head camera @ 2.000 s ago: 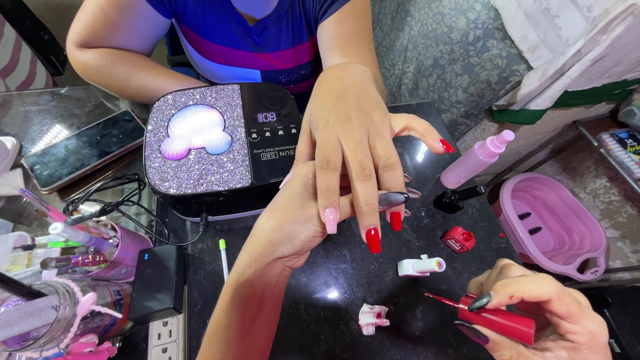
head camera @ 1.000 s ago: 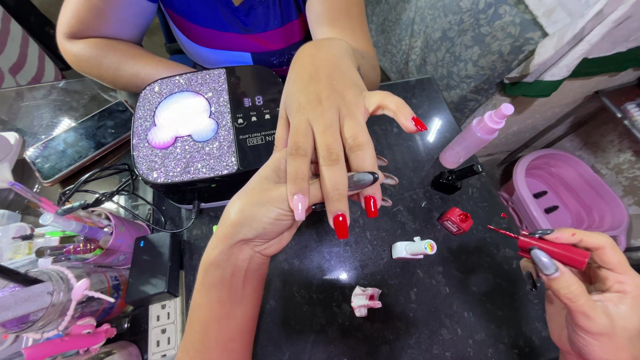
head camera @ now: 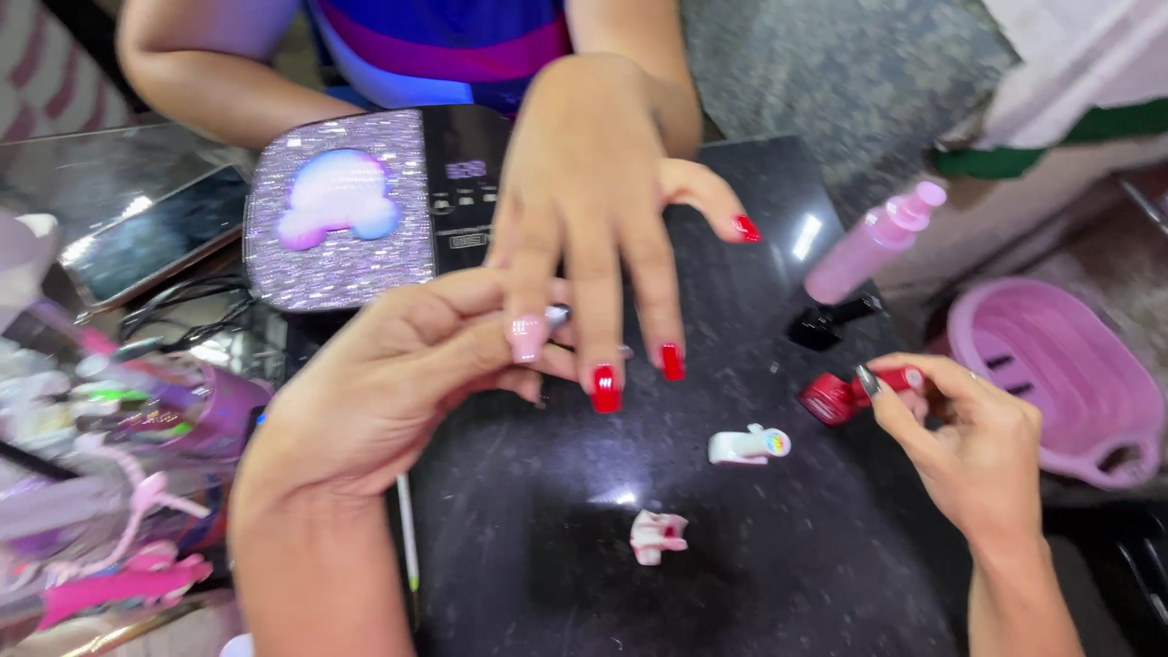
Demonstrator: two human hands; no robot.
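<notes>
My left hand (head camera: 411, 365) holds a finger of the other person's hand (head camera: 593, 201), the one with a pale pink nail. Three other nails of that hand are glossy red. On the right, my right hand (head camera: 958, 429) grips the red cap of a nail polish brush (head camera: 899, 381), which is at the neck of a red nail polish bottle (head camera: 829, 400) tilted on the black table; the brush hairs are hidden. A white clip-like piece (head camera: 748, 445) lies left of the bottle, and a crumpled red-stained wipe (head camera: 657, 537) lies nearer me.
A glittery nail lamp (head camera: 342, 214) stands behind my left hand, near a phone (head camera: 155, 233). A pink spray bottle (head camera: 867, 246) and a black bottle (head camera: 821, 324) are at the right edge. A pink basin (head camera: 1058, 365) sits beyond the table. Cups of tools (head camera: 214, 401) crowd the left.
My right hand has brought the brush from the right to the red bottle. My left hand has shifted to the other person's pink-nailed finger.
</notes>
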